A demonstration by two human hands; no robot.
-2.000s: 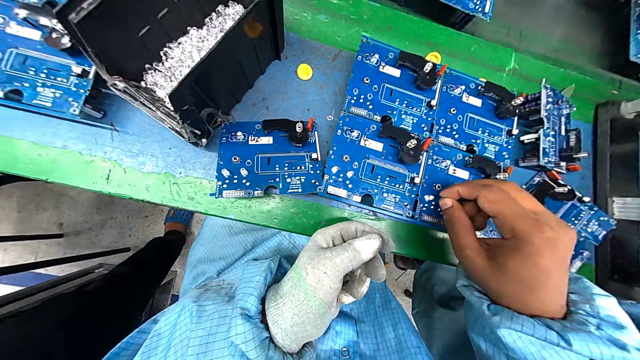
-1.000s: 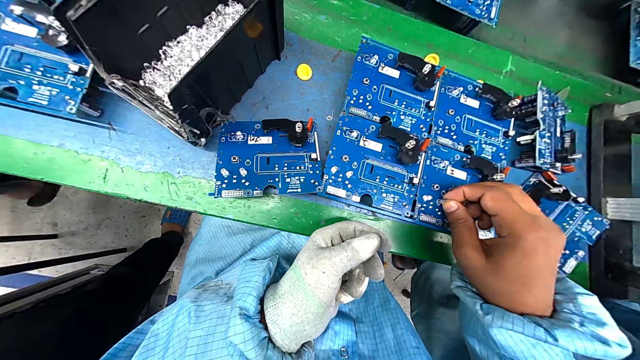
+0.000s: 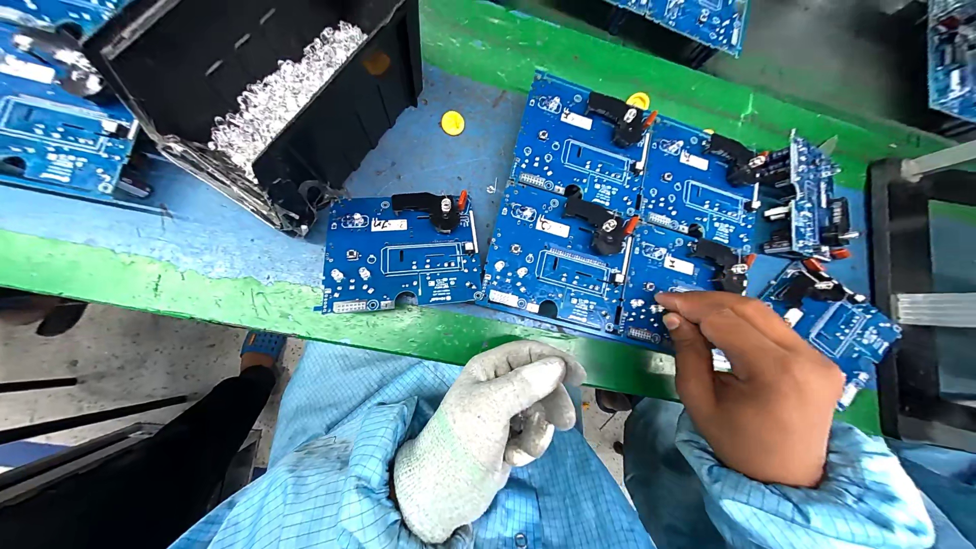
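Note:
My left hand (image 3: 488, 435), in a grey-white knitted glove, is curled in front of the bench's green edge; whether it holds anything inside the fingers cannot be seen. My right hand (image 3: 751, 374) is bare, with thumb and forefinger pinched together over the lower part of a blue circuit board (image 3: 648, 263); any small part between the fingertips is too small to make out. Left of that board lies another blue circuit board (image 3: 518, 263) with a black part and a red tip. A separate blue circuit board (image 3: 358, 255) lies further left, near the bench edge.
A black bin (image 3: 381, 99) of small clear plastic pieces (image 3: 286, 91) stands at the upper left. A yellow disc (image 3: 452, 123) lies beside it. More boards lie behind and to the right, one upright (image 3: 804, 198). A black frame (image 3: 884, 305) stands at the right. A person's leg shows lower left.
My right hand stays over the same board, with only slight shifts of the fingers and wrist. The gloved left hand and the boards have not plainly moved.

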